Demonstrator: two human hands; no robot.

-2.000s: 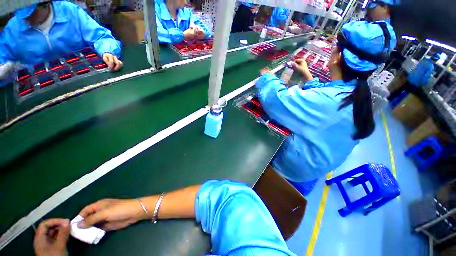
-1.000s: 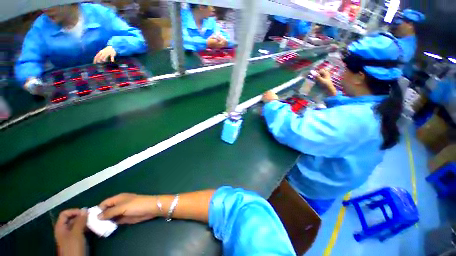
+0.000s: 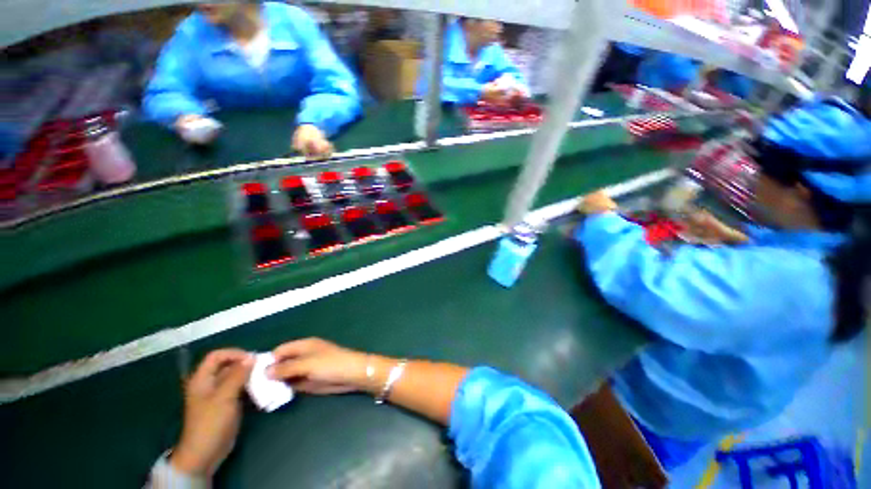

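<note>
A small white folded cloth is held between my two hands above the dark green bench top. My left hand pinches its left edge with the fingertips. My right hand, with bracelets at the wrist, pinches its upper right part. A clear tray of black and red open flip phones lies on the green conveyor beyond the pale rail, out of reach of both hands' present position.
A light blue bottle stands by the rail, beside a grey post. A person in blue works at right. Across the belt are two people, a pink bottle and red phones. A blue stool is at lower right.
The view has swung left, so things appear further right. The phone tray across the line is now on the conveyor, and the person there has hands off it. My hands still hold the cloth.
</note>
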